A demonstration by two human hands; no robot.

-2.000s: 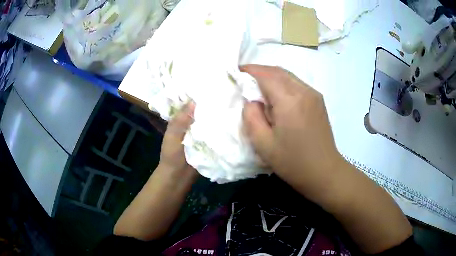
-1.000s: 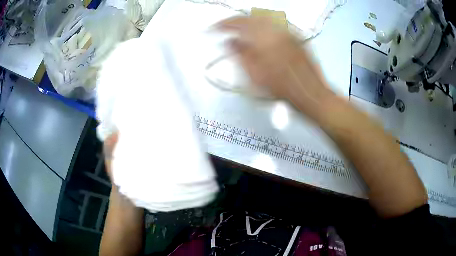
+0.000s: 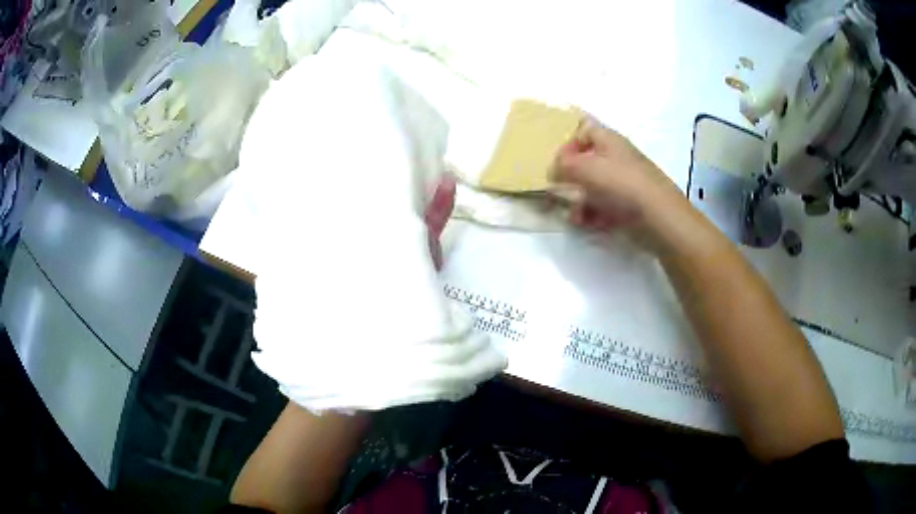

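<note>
A thick stack of white cut fabric pieces point(image 3: 341, 231) hangs over the table's front left edge. My left hand point(image 3: 440, 216) holds it; only some fingers show at its right side, and the rest is hidden under the cloth. My right hand point(image 3: 608, 176) is closed on the right edge of a tan cardboard piece point(image 3: 527, 146). A cream fabric strip point(image 3: 512, 213) lies just below the cardboard and reaches my right fingers; I cannot tell if they pinch it too.
A white sewing machine point(image 3: 829, 110) stands at the right, with its metal needle plate point(image 3: 728, 191). A clear plastic bag point(image 3: 171, 120) with pale pieces is at the upper left. A printed ruler point(image 3: 643, 363) runs along the front edge of the table point(image 3: 562, 281).
My right hand has moved down and right and taken hold of the cardboard, which now sits lower. The fabric stack has shifted right, and fingers of my left hand now show beside it.
</note>
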